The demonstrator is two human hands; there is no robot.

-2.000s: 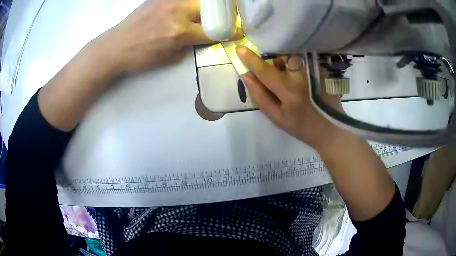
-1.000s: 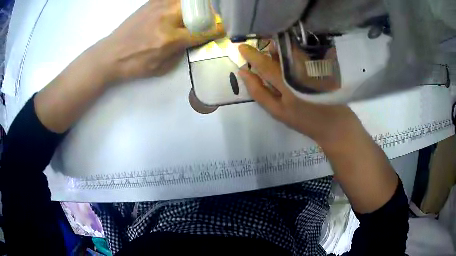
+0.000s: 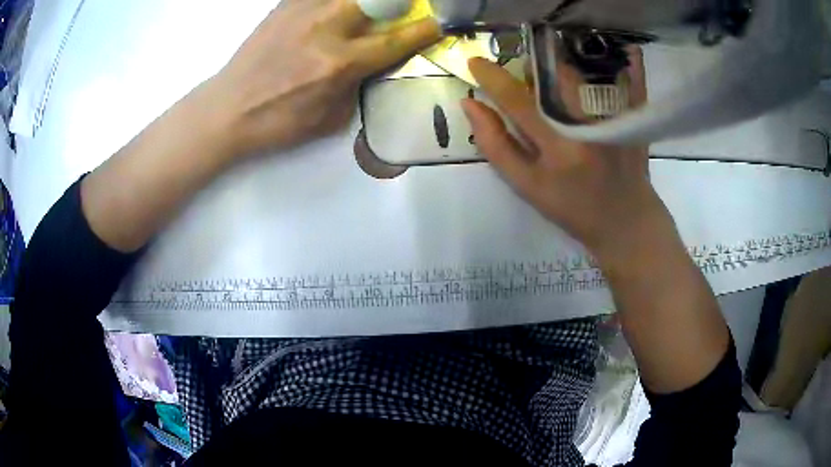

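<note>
A narrow fabric band point(image 3: 453, 60), yellow under the lamp, lies at the needle area at the top centre, above the needle plate and bed point(image 3: 410, 119). My left hand point(image 3: 301, 68) lies flat beside it on the left, its fingers reaching to the band's edge under the lamp. My right hand point(image 3: 556, 155) is on the right, its index fingertip at the band's right side and its thumb lower, over the bed. The needle and presser foot are hard to make out below the machine head point(image 3: 702, 91).
The lamp point(image 3: 384, 7) is cut off by the top edge. A ribbed tension knob point(image 3: 601, 98) shows through the machine's guard. A printed ruler point(image 3: 364, 292) runs along the table's front edge. A brown half-round notch point(image 3: 375, 160) is left of the bed.
The view has shifted, so the bed and lamp sit higher in the picture. The band's end by my right fingertips now lies at a different slant, with more of it showing between my hands.
</note>
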